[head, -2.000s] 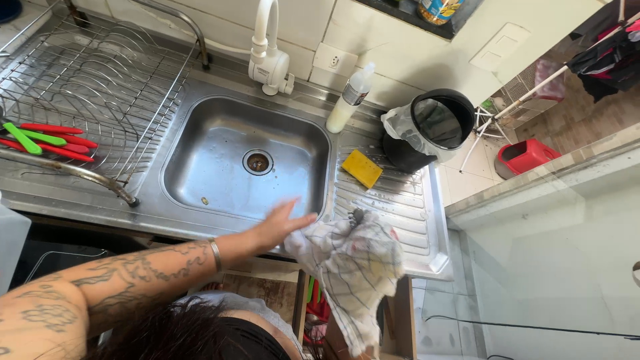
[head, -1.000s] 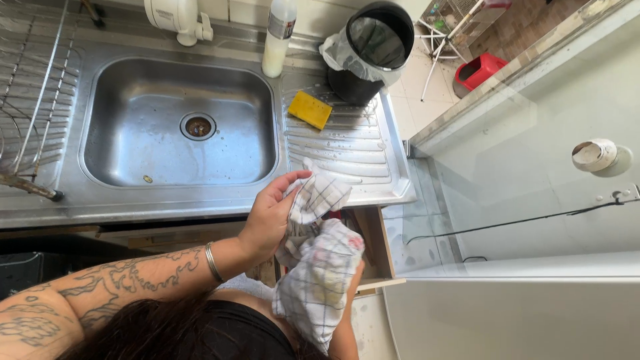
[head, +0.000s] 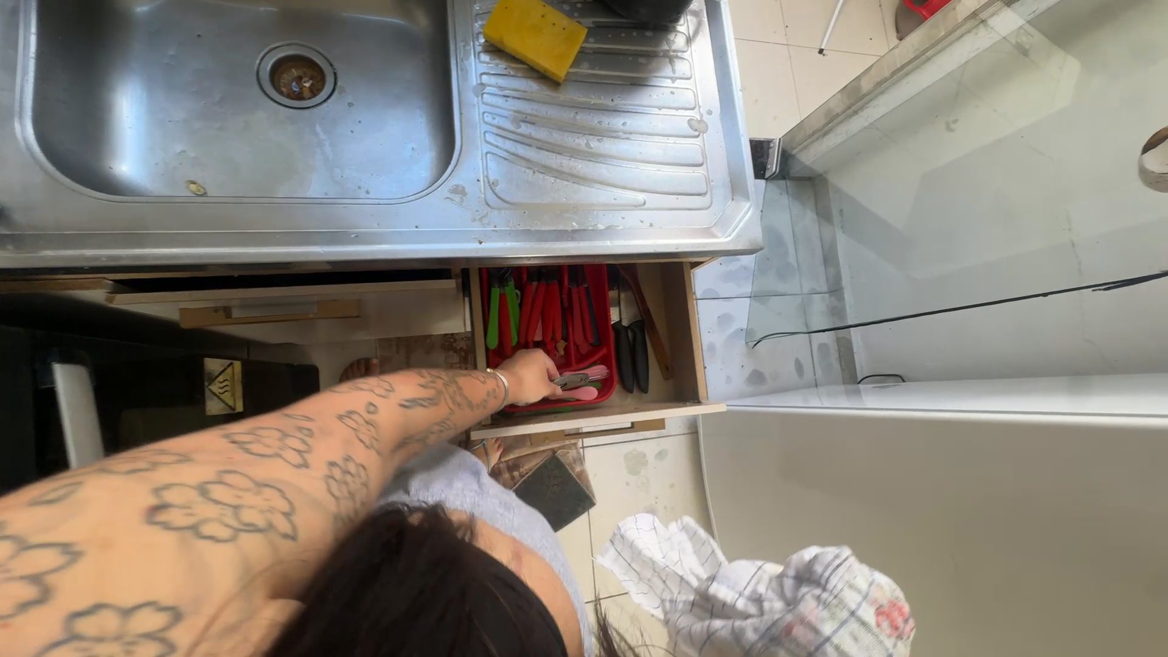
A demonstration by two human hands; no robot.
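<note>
My left hand [head: 531,376] is inside the open drawer, its fingertips at small metal and pink utensils [head: 579,377] in the front compartment of a red plastic cutlery tray [head: 604,319]. Whether it grips one of them is not clear. Behind the hand, red- and green-handled cutlery [head: 547,306] lies in the tray's long compartments. A white checked dish towel [head: 757,602] hangs bunched at the lower right. My right hand does not show; the towel may cover it.
Two black-handled utensils [head: 631,356] lie right of the tray, inside the wooden drawer [head: 689,328]. Above are the steel sink [head: 228,146] and ribbed drainboard [head: 593,146] with a yellow sponge [head: 536,36]. The sink's front edge overhangs the drawer. A glass panel [head: 958,182] stands at right.
My left hand has left the towel and is now down in the drawer. The towel has moved to the lower right. The view has shifted down toward the drawer.
</note>
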